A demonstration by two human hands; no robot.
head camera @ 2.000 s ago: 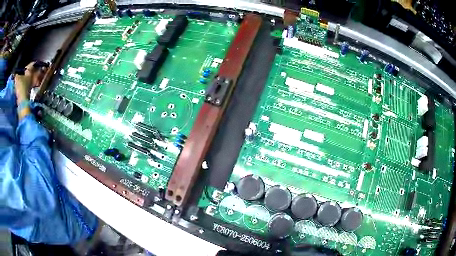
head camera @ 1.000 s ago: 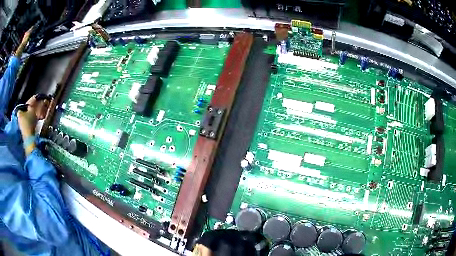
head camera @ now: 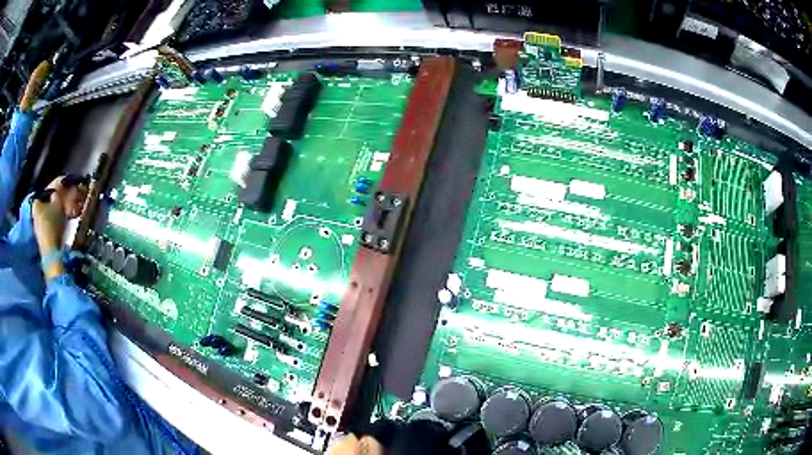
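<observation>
A large green circuit board [head camera: 570, 311] lies in a dark carrier at centre right. Several round black-grey capacitors [head camera: 506, 411] stand in a row along its near part. More round cans are cut off by the bottom edge below this row. A hand with a black covering, seemingly my left hand [head camera: 405, 440], shows at the bottom edge, left of the capacitors. A bare fingertip shows at its left side. Most of this hand is cut off, and whether it holds anything cannot be told. My right hand is not in view.
A red-brown crossbar [head camera: 387, 231] with a dark catch separates this board from a second green board [head camera: 191, 213] bearing black blocks [head camera: 267, 173]. A blue-sleeved person [head camera: 53, 329] has one hand at the second board's left end. A pale metal rail [head camera: 356, 40] and dark bins lie behind.
The camera view has shifted, so the boards sit lower in the picture. The black-covered hand has come in at the bottom edge and now sits slightly lower than one second ago.
</observation>
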